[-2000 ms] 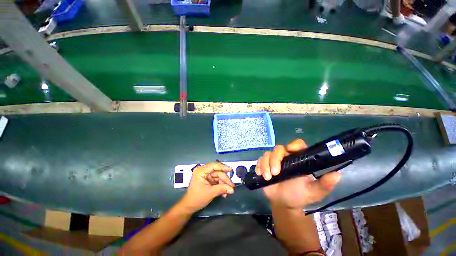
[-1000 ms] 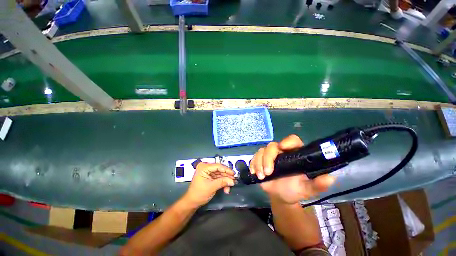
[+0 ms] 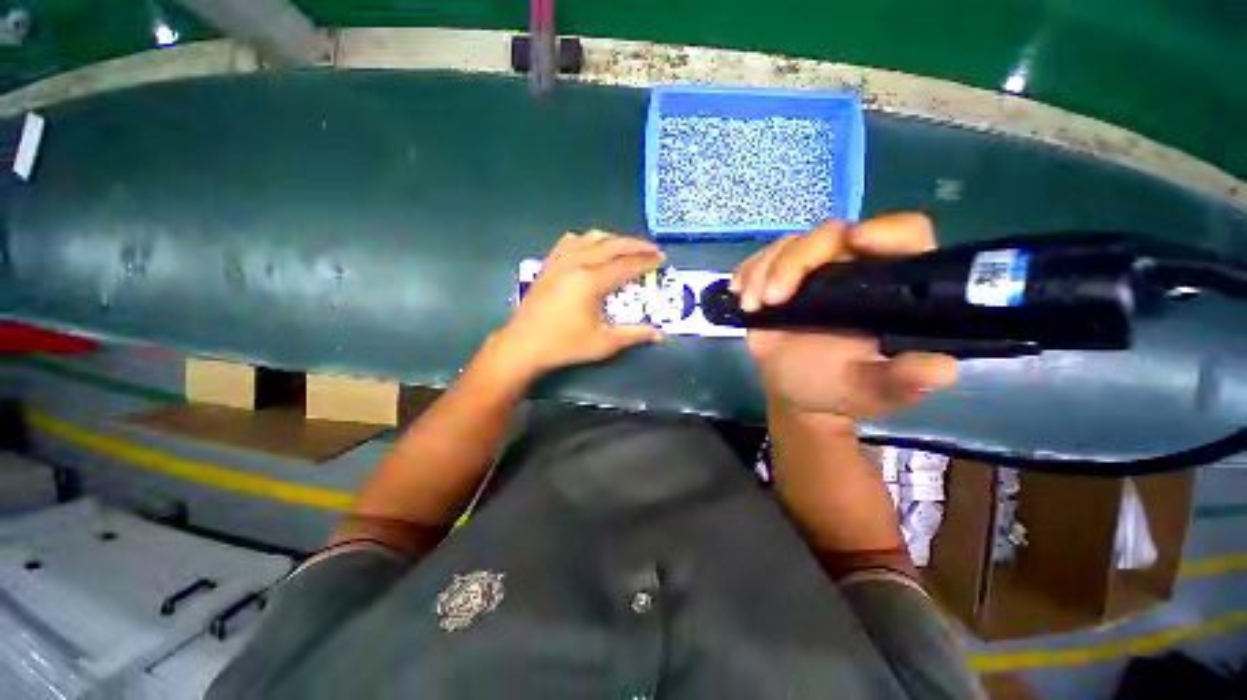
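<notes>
My right hand (image 3: 834, 328) is closed around a thick black electric screwdriver (image 3: 1053, 294) with a pale label, lying nearly level, its front end pointing left over the fixture. The white fixture plate (image 3: 725, 326) with round dark holes lies flat in front of my body. My left hand (image 3: 568, 308) is at its left part, thumb and fingers spread around a small white unit (image 3: 654, 294) with bright bits on it. Whether the fingertips press on the unit is unclear. The screwdriver tip is not clearly visible. A blue tray (image 3: 654, 164) of tiny silvery grains is behind the fixture.
The dark green bench (image 3: 342, 233) has a pale edge behind it, with a metal crossbar (image 3: 544, 41) above. The black cord (image 3: 1094, 462) curves at the right. Open cardboard boxes (image 3: 1060, 547) with white parts stand below right. A small white block (image 3: 28, 146) lies far left.
The view has tipped down and closer, so tray and fixture sit higher in the picture. My left hand's thumb and fingers are now spread around a white unit. The screwdriver is more level.
</notes>
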